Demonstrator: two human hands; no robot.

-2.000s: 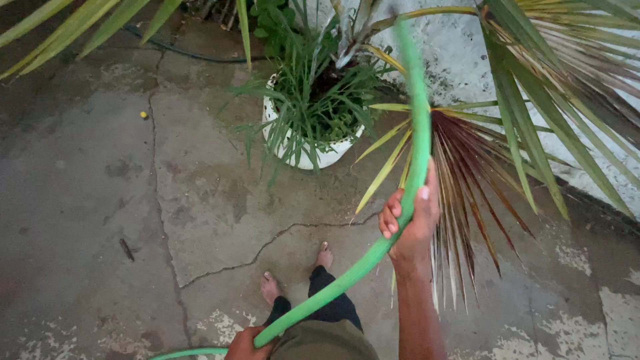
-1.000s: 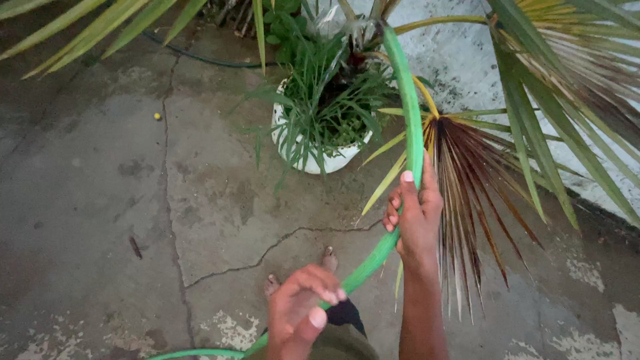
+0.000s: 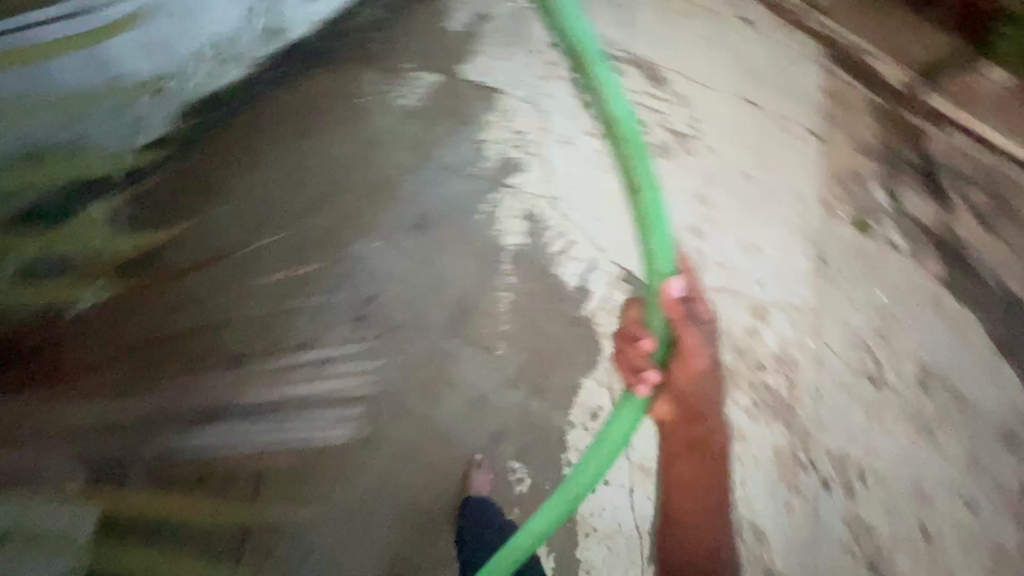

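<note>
A green garden hose [image 3: 628, 144] curves from the top edge of the view down to the bottom edge. My right hand [image 3: 668, 340] is closed around it, right of the middle, with the thumb lying along the hose. The upper end of the hose is outside the view. My left hand is not in view. Below the hand, the lower stretch of hose passes over my dark-clothed leg [image 3: 486, 532], near one bare foot [image 3: 480, 478].
The concrete floor [image 3: 432, 320] is dark on the left and pale, patchy and cracked on the right. Blurred leaves [image 3: 48, 272] and a whitish wall [image 3: 200, 48] fill the left side. A raised edge [image 3: 920, 92] runs across the upper right.
The view has swung strongly away from the white plant pot, which is out of sight. My left hand, near the hose one second ago, has left the view. My right hand still holds the hose.
</note>
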